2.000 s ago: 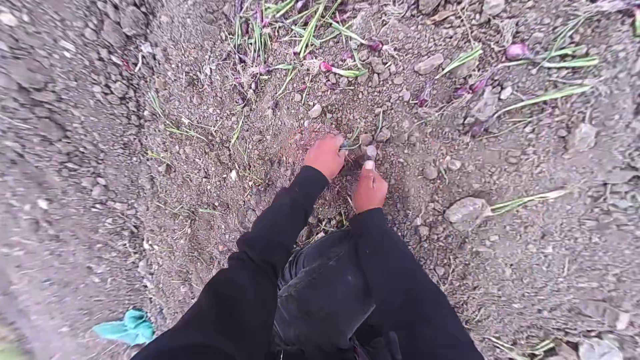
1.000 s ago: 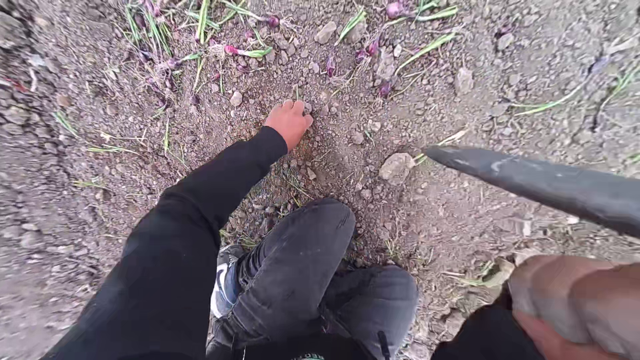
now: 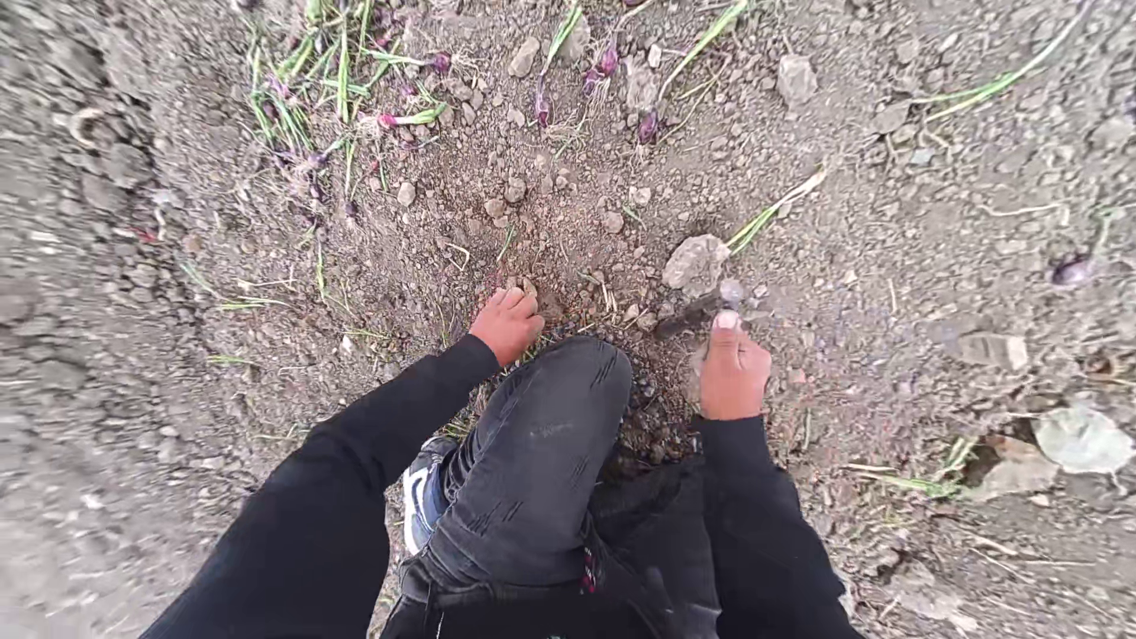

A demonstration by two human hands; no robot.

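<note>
My left hand (image 3: 508, 325) is down on the stony soil in front of my bent knee, its fingers curled at the ground; whether something is in them is hidden. To the right, my right hand (image 3: 735, 368) is closed around the handle of a dark metal hand tool (image 3: 688, 318), thumb on top, its blade pointing left, low over the soil and blurred. Above the tool a grey stone (image 3: 697, 264) lies against green and pale onion leaves (image 3: 777, 213). A heap of pulled red onions (image 3: 311, 98) with green tops lies at the upper left.
More red onions (image 3: 648, 126) are scattered along the top, and one onion (image 3: 1074, 270) lies at the far right. Dry leaves (image 3: 1083, 440) and weeds are at the lower right. My knee (image 3: 586, 373) stands between my hands. Stones and clods dot the ground.
My right hand, which was raised close to the camera with the tool at the lower right, has come down near the soil. My left hand is closer to my knee.
</note>
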